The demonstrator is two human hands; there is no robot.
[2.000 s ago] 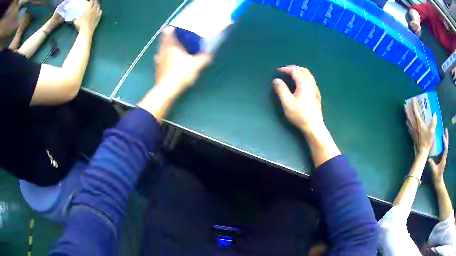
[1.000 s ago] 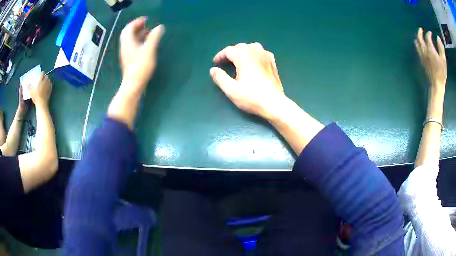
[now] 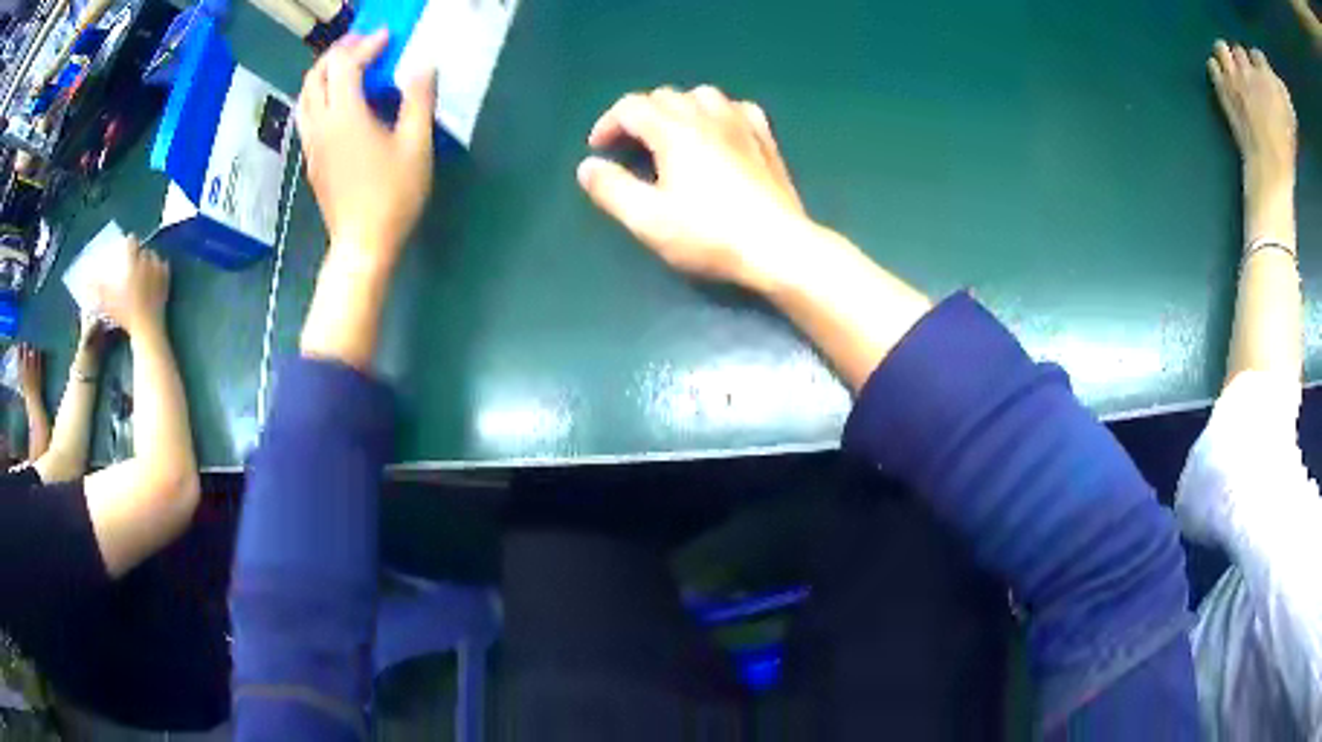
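Note:
A blue and white retail box (image 3: pixel 467 70) is at the upper left, cut off by the top edge. My left hand (image 3: pixel 366 152) is at its near blue side, fingers and thumb around the near corner; the exact grip is partly hidden. My right hand (image 3: pixel 703 181) rests on the green table (image 3: pixel 928 218), empty, with fingers curved and thumb apart.
An open blue and white box (image 3: pixel 239 167) stands left of the pale seam. The left neighbour's hands hold white paper (image 3: pixel 99 268). Cables and parts lie at the far upper left. The right neighbour's hand (image 3: pixel 1258 116) is on the table. A blue stool (image 3: pixel 435 616) is below.
A box has come into view at the upper left, and my left hand has closed on it. My right hand has shifted slightly left and up. The box by the right neighbour has left the view.

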